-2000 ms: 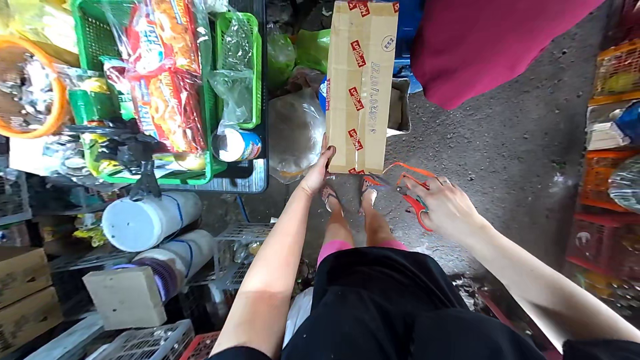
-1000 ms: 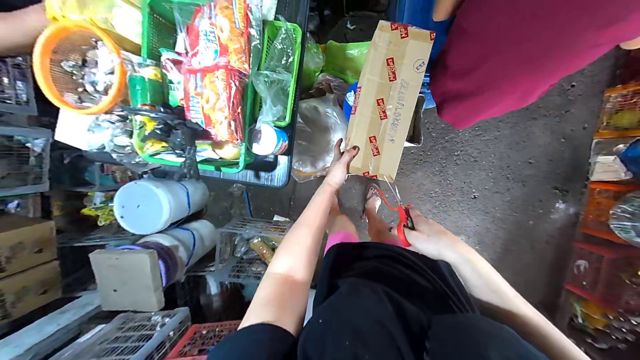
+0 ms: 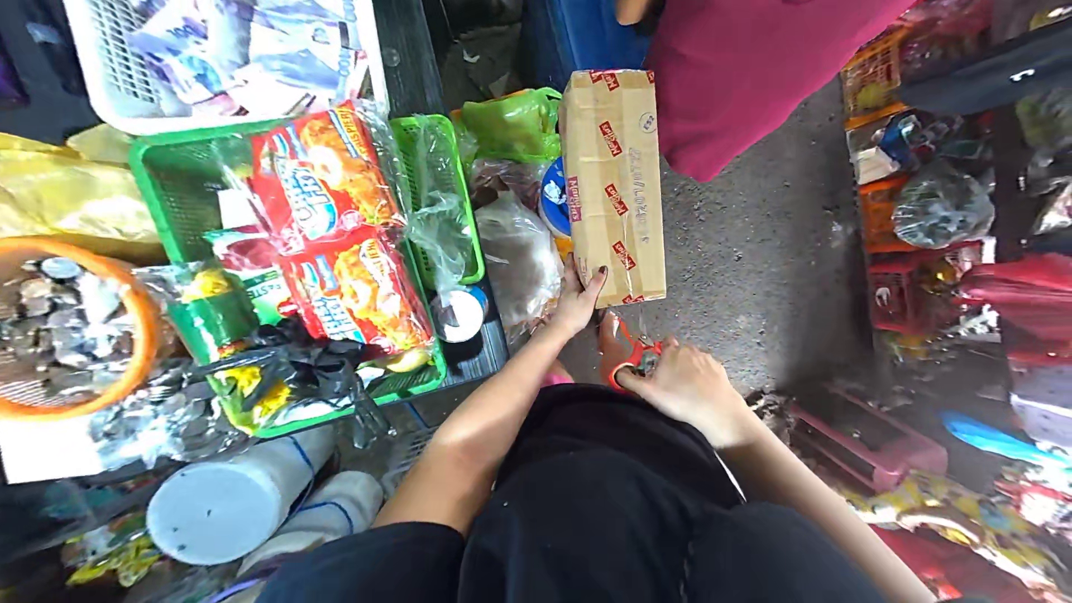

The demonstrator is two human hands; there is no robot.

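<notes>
A taped cardboard box (image 3: 624, 193) with red printed tape along its top stands upright in front of me, near my feet. My left hand (image 3: 578, 301) holds its lower left edge, fingers spread along the side. In my right hand (image 3: 691, 385) are scissors with red-orange handles (image 3: 618, 378), close to my lap and just below the near end of the box. The scissor blades are mostly hidden. Thin clear strands, perhaps tape or plastic, show between the box and the scissors.
At left, a green basket (image 3: 159, 197) holds red snack packs (image 3: 335, 226), beside an orange-rimmed basket of coins (image 3: 144, 335) and a white basket of banknotes (image 3: 381, 75). White rolls or buckets (image 3: 213, 511) lie below. A person in a magenta garment (image 3: 745, 75) stands beyond the box. Crates line the right.
My right hand with the scissors has moved in from the right toward my lap. My left hand stays on the box. The view has shifted, and the banknote basket now shows.
</notes>
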